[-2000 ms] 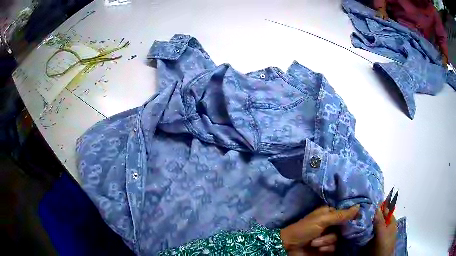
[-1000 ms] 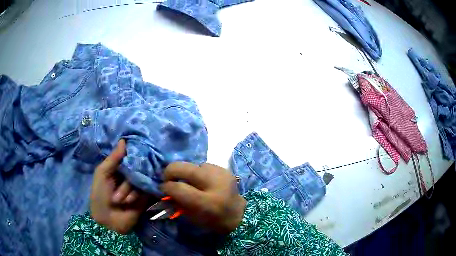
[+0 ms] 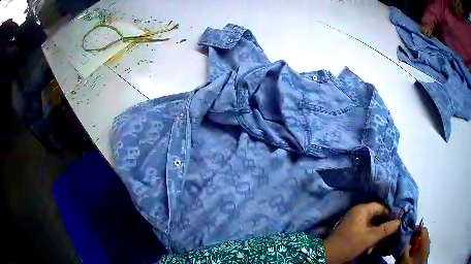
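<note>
A blue patterned denim jacket (image 3: 227,180) lies spread on the white table, its sleeve bunched at the lower right. My left hand (image 3: 361,229) grips the bunched sleeve (image 3: 405,219) between thumb and fingers. My right hand (image 3: 421,250) is at the right of the sleeve, partly hidden by cloth and cut off by the lower edge. It holds thread snips (image 3: 419,238) with red grips and dark blades pointing up. Whether it also holds cloth is hard to tell.
Yellow-green cord (image 3: 124,40) and thread scraps lie at the table's far left. Another denim piece (image 3: 439,77) lies at the far right, beside a person in a reddish top (image 3: 446,26). A blue bin (image 3: 93,206) stands below the table's left edge (image 3: 77,116).
The view swung right, then back left. The button on the near cuff no longer faces up as before; the sleeve is bunched differently. Both hands stay at the sleeve.
</note>
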